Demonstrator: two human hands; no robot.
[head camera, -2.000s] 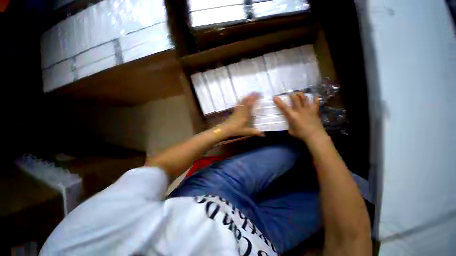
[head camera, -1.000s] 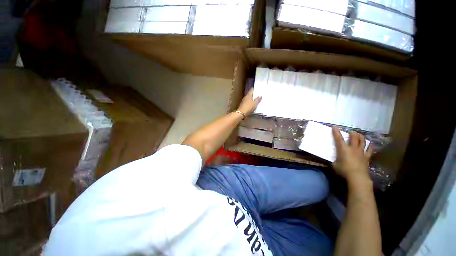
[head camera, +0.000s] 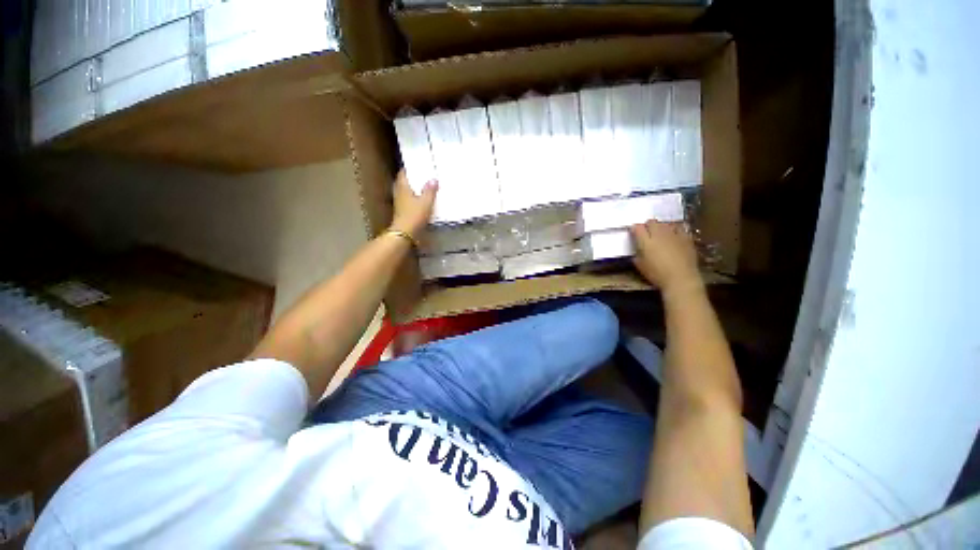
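Note:
An open brown master carton (head camera: 543, 57) stands in front of my knees. A row of upright white retail boxes (head camera: 537, 150) in clear wrap fills its far side. Wrapped boxes lie flat along the near side. My left hand (head camera: 408, 208) rests against the left end of the upright row, fingers on the end box. My right hand (head camera: 664, 252) is on the white boxes (head camera: 618, 213) at the near right corner, its fingertips on their near side. Clear plastic bunches to the right of that hand.
A filled carton (head camera: 269, 86) stands at upper left and another (head camera: 570, 32) lies beyond the open one. A closed carton (head camera: 193, 322) with a white ridged strip (head camera: 65, 338) is at lower left. The white bench (head camera: 913, 236) runs along the right.
My right hand's white box has gone from tilted to flat in the near right corner. My left hand stays at the row's left end. The view has shifted.

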